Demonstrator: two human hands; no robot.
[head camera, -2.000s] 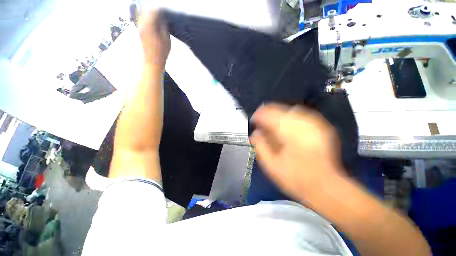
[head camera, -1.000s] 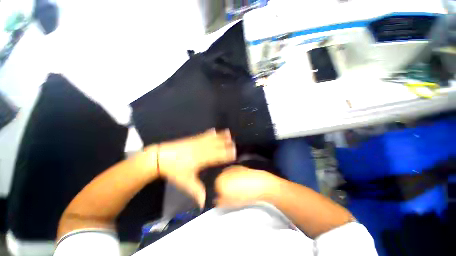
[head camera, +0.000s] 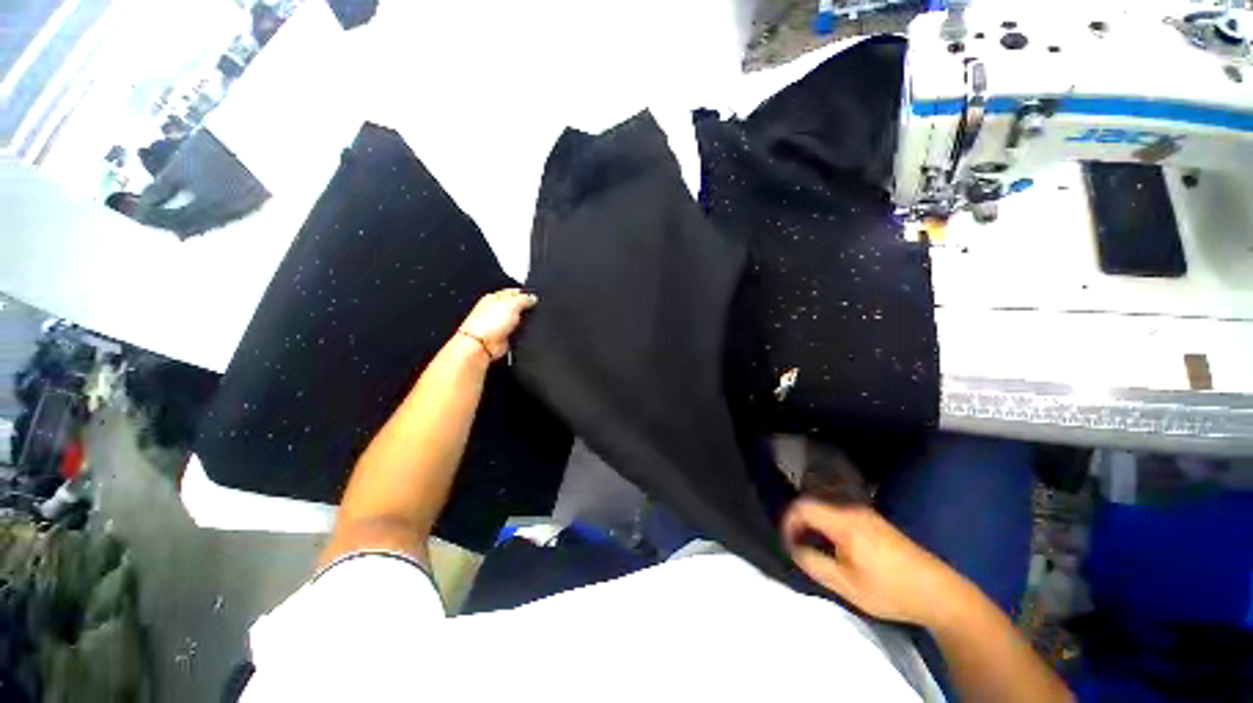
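Note:
A black fabric panel (head camera: 625, 295) lies across the white table and hangs towards my lap. My left hand (head camera: 498, 321) is at its left edge, fingers closed on the cloth. My right hand (head camera: 859, 556) is low at the right, by the panel's lower end near my lap; its fingers are curled and partly blurred, and I cannot tell if they grip the cloth. Another lint-speckled black piece (head camera: 838, 295) lies to the right, reaching up beside the presser foot and needle (head camera: 934, 220).
A white and blue sewing machine (head camera: 1058, 124) stands at the right, with a black phone or flat pad (head camera: 1134, 220) and a tan tape patch (head camera: 1198, 372). Stacked black pieces (head camera: 344, 330) hang over the table's left side. A ruler tape (head camera: 1086, 416) edges the table.
My hands were close together over the cloth; now the left is further up at the panel's left edge and the right is lower right. The panel is spread between them.

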